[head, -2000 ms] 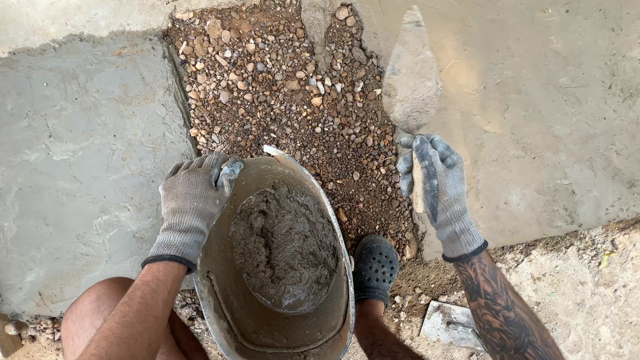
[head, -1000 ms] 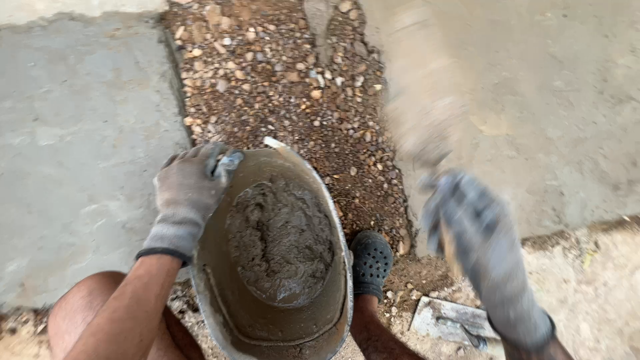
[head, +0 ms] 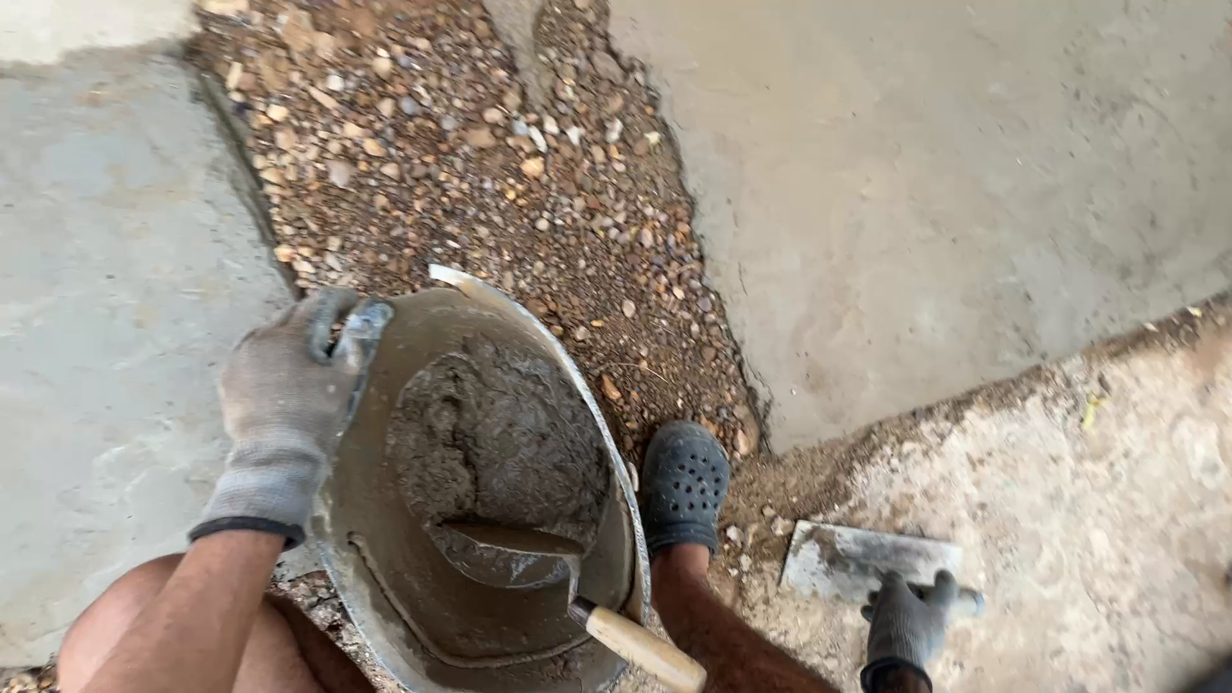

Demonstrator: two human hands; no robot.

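My left hand (head: 294, 395), in a grey work glove, grips the left rim of a bucket (head: 371, 577) that leans toward me. Wet mortar (head: 505, 438) lies inside it. A pointed trowel (head: 640, 647) with a wooden handle rests in the bucket, its blade at the mortar's lower edge and its handle over the rim. At the lower right, my gloved right hand (head: 910, 621) is on the handle of a rectangular steel finishing trowel (head: 861, 560), which lies flat on the rough ground; its fingers are around the handle.
Loose gravel (head: 481, 192) fills a strip between a grey concrete slab (head: 115, 289) on the left and a smooth concrete slab (head: 914, 192) on the right. My foot in a dark clog (head: 685, 486) stands beside the bucket. Rough ground (head: 1088, 520) lies at the lower right.
My right hand has let go of the pointed trowel, which now rests in the bucket, and has moved down to the finishing trowel. My left hand has stayed on the bucket rim.
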